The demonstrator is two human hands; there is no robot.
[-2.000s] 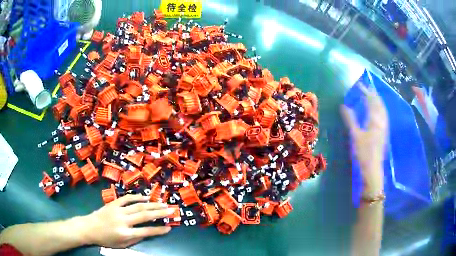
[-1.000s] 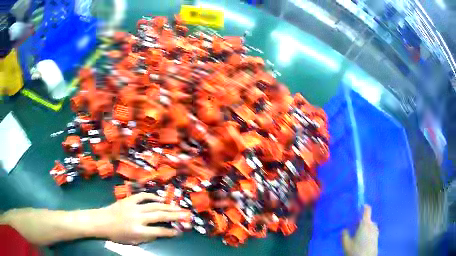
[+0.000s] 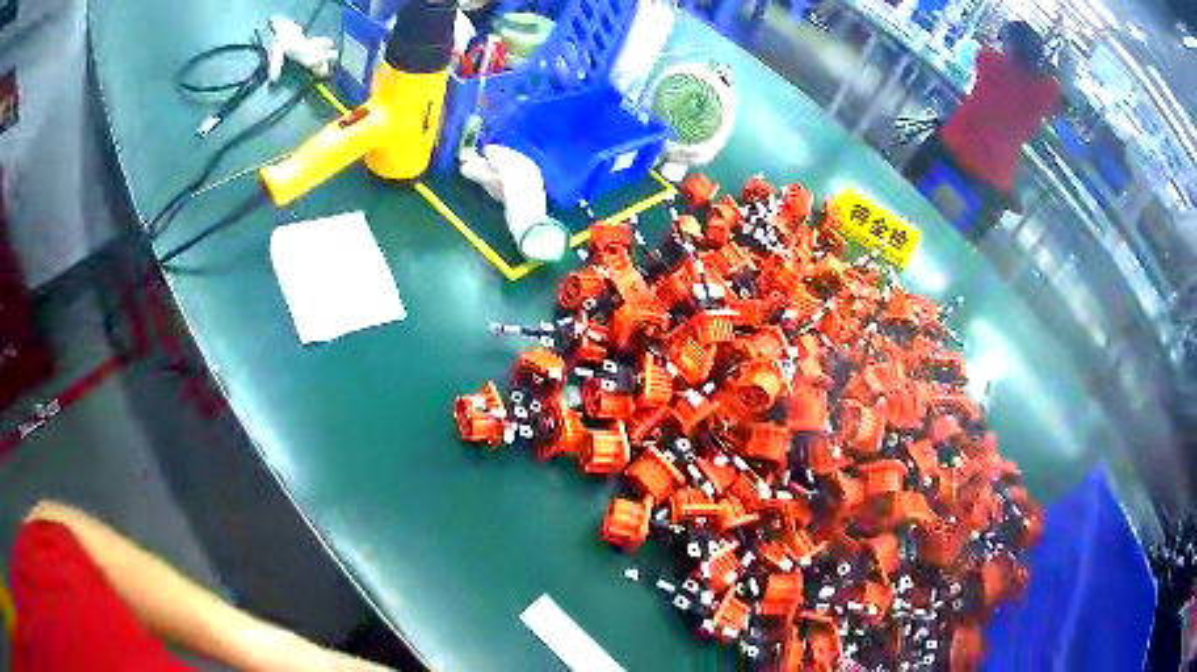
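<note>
A large pile of orange connectors (image 3: 788, 420) with short black leads and white-marked ends lies on the green bench, from the centre to the lower right. Several connectors sit at its left edge, one (image 3: 482, 415) furthest out. A blue plastic bin (image 3: 1083, 578) is beside the pile at the right, partly cut off by the picture's edge. My left forearm and red sleeve show at the lower left, but my left hand is out of the picture past the bottom edge. My right hand is out of view.
A yellow heat gun (image 3: 404, 112), white paper (image 3: 336, 277), blue racks (image 3: 578, 131), a pale cup (image 3: 525, 210) and a green fan (image 3: 689, 112) stand behind. A yellow sign (image 3: 874, 229) is behind the pile. A white strip (image 3: 570, 633) lies near the front edge. A person (image 3: 998, 112) is beyond.
The view has swung left and tilted, so the pile and bin sit further right. My left hand has left the connectors and the picture. My right hand has left the view at the bin.
</note>
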